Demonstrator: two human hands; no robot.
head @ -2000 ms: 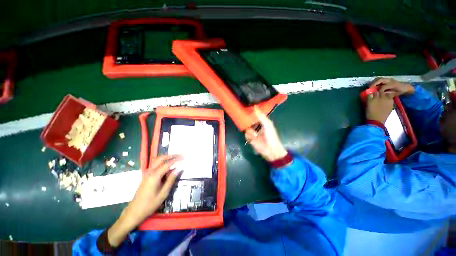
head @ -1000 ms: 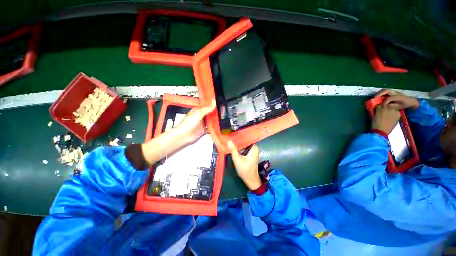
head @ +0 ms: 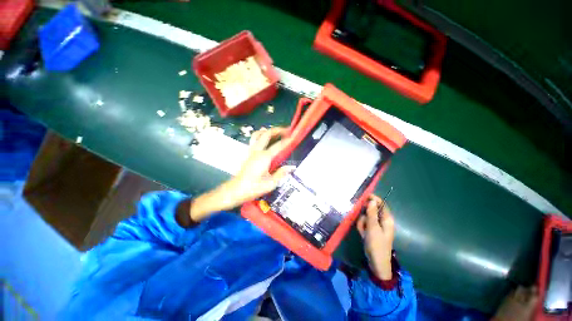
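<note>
An opened tablet point(head: 338, 164) with a silver centre and circuitry at its near end lies in a red tray point(head: 285, 235) in front of me. My left hand point(head: 260, 172) is on the tray's left side, its fingers over the tray edge and the tablet's left rim. My right hand point(head: 377, 229) is just right of the tray and holds thin dark tweezers point(head: 387, 195), pointing up. A small orange spot point(head: 264, 205) shows at the tablet's near left corner.
A red bin point(head: 238, 75) of pale tabs stands beyond my left hand, with loose tabs point(head: 197, 122) by it. A blue bin point(head: 68, 39) is far left. Another tray with a tablet point(head: 376, 47) is on the conveyor. At the right edge a person's hand point(head: 517, 304) is near another tray.
The view has turned left. The tilted tray with a tablet that both hands held is now down in front of me. My right hand has moved off it, to its right side.
</note>
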